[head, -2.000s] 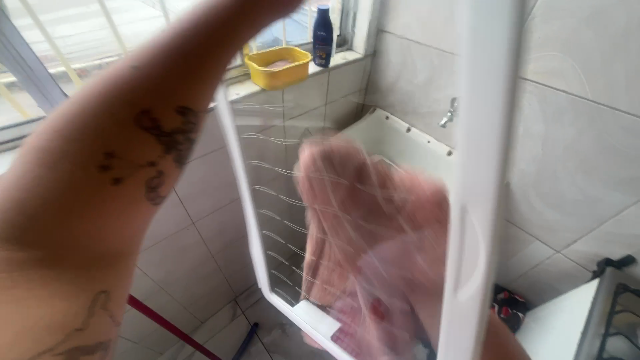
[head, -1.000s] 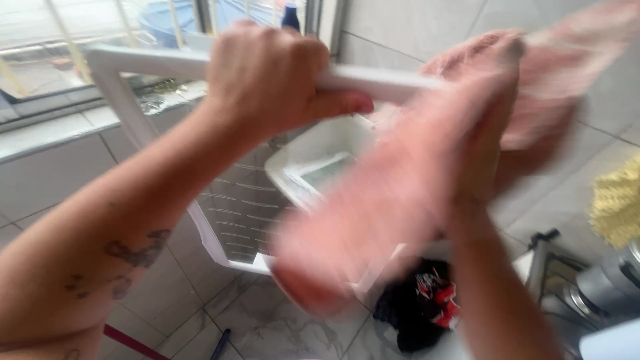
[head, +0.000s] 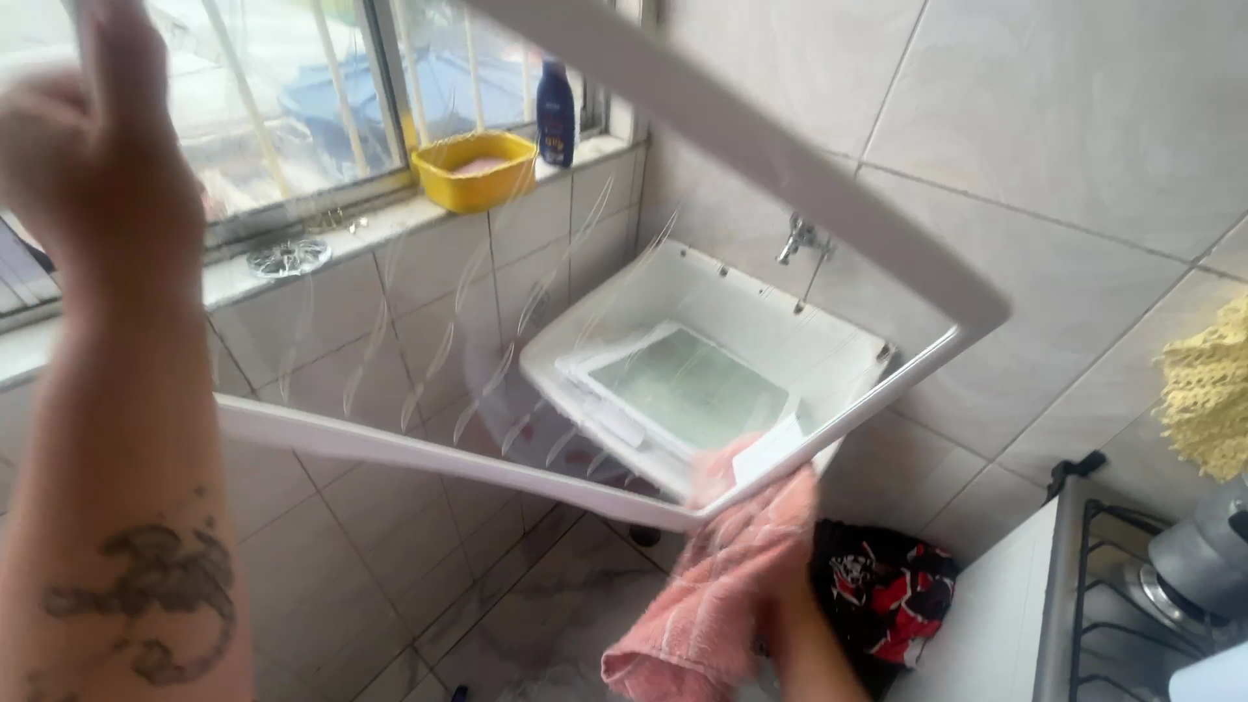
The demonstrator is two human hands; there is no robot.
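Note:
A glass shelf panel with a white frame [head: 877, 234] and curved line marks is held up tilted across the view. My left hand [head: 107, 146], blurred at the upper left, grips the frame's edge. Low in the middle, a pink cloth [head: 721, 585] lies against the frame's lower corner, one part showing behind the glass. My right hand [head: 780, 585] is mostly covered by this cloth and holds it at the corner. Through the glass, a white wash sink [head: 829, 322] shows, with another white-framed panel [head: 697, 385] lying in it.
A yellow plastic tub [head: 475, 185], a dark blue bottle [head: 555, 117] and a metal drain cover [head: 290, 257] stand on the window ledge. A metal tap [head: 804, 239] is above the sink. Dark and red cloth [head: 887, 595] lies beside a stove [head: 1063, 585]; a yellow crocheted cloth [head: 1209, 385] hangs at right.
The framed panel has been turned and tilted differently. My left hand has moved to the upper left, and my right hand with the pink cloth has moved down to the lower corner.

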